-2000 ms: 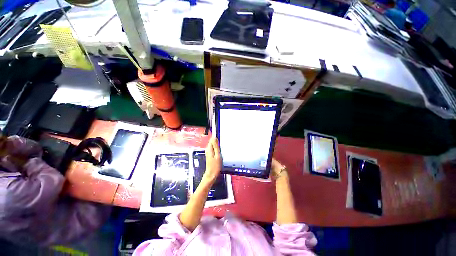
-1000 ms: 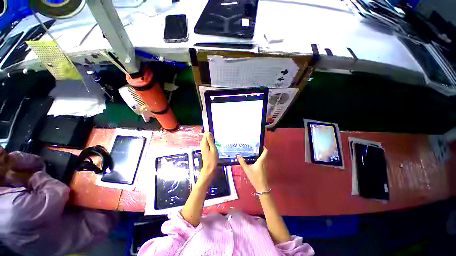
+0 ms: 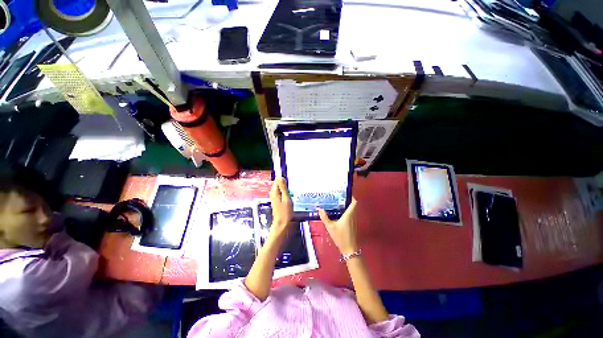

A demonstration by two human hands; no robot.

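A black-bordered tablet [image 3: 317,168] is held upright in front of the test chart [image 3: 375,142]. Its screen is mostly white, with a curved dark pattern near the bottom. My left hand [image 3: 281,203] grips its lower left edge. My right hand [image 3: 340,226] holds its lower right corner, the thumb at the bottom border. Two dark tablets lie on white sheets below and left; my left forearm partly covers the right one [image 3: 291,247]. The other [image 3: 231,243] shows glare. The fingers behind the held tablet are hidden.
A lit tablet [image 3: 435,191] and a dark one [image 3: 498,228] lie on the red bench [image 3: 383,244] at right. An orange padded post [image 3: 206,138] stands behind the bench. A person [image 3: 49,277] sits at left beside a black cable loop [image 3: 129,216]. A phone [image 3: 234,44] lies on the white shelf [image 3: 410,33].
Since two seconds ago, my right hand has moved from the tablet's right side to its lower corner. The curved pattern has appeared on the screen. The neighbouring person's head has come into view.
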